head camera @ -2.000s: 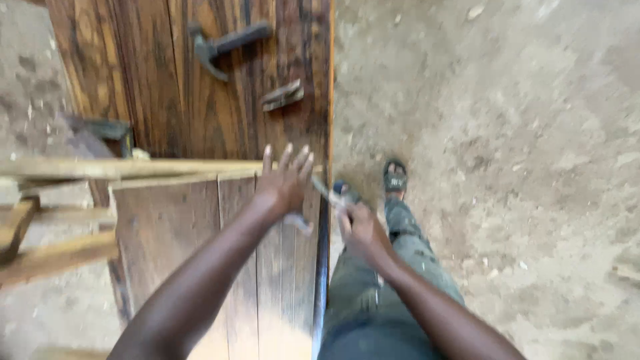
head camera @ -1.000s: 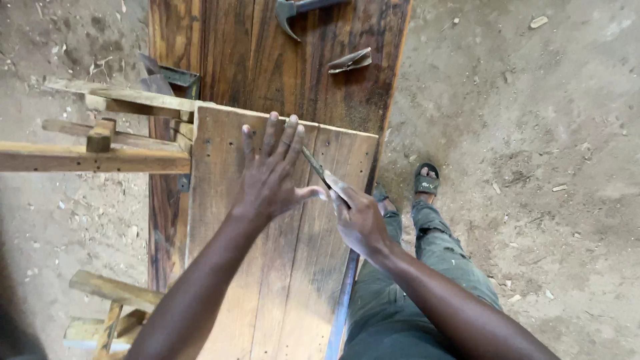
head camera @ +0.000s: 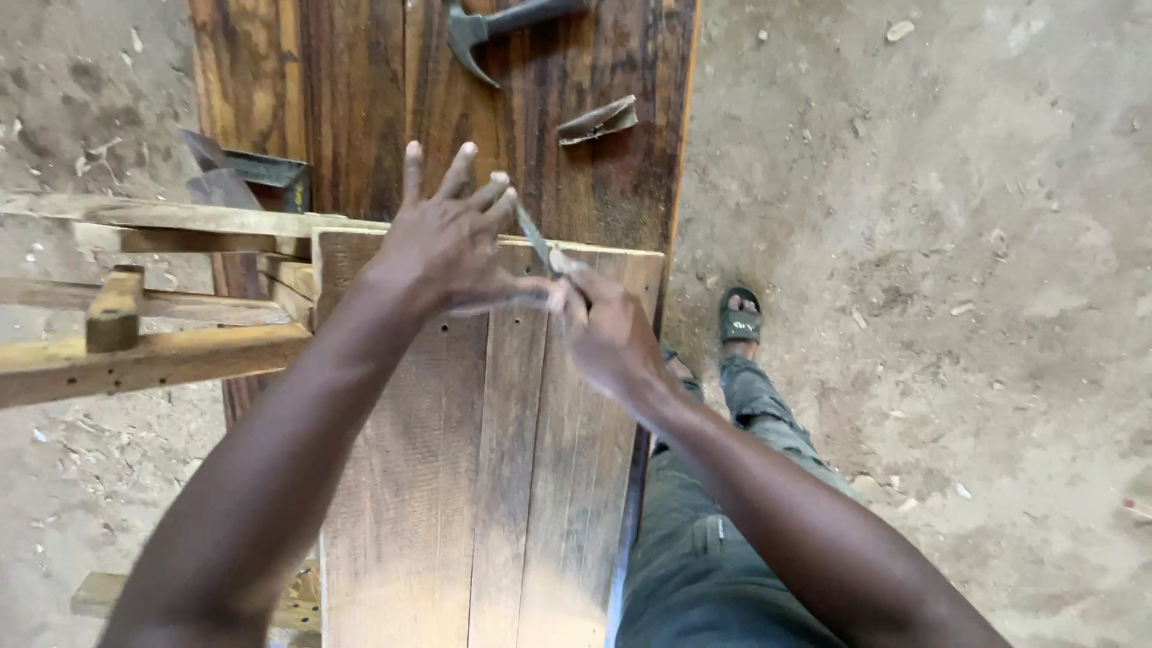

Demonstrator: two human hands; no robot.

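Note:
My right hand (head camera: 607,333) is closed around a narrow metal tool (head camera: 533,236), perhaps a file or blade, angled across the end edge of a plank panel (head camera: 432,405). Spread over the panel's far end, my left hand (head camera: 450,238) has its fingers reaching past that edge and its thumb close to my right hand; whether the thumb touches the tool I cannot tell. Beyond the edge, a claw hammer (head camera: 472,36) and a folded brown scrap (head camera: 598,121) lie on the dark wooden tabletop (head camera: 360,99).
A wooden frame with legs (head camera: 180,355) juts out left of the panel. Near it are a metal-edged piece (head camera: 265,169) and a saw-like blade (head camera: 220,180). Wood pieces (head camera: 99,594) lie lower left. My sandalled foot (head camera: 741,315) stands on the chip-strewn ground (head camera: 945,270) at the right.
Both hands have stayed at the panel's end with the tool in my right hand. Since one second ago, my left hand's fingers have moved farther over the edge. The view has shifted.

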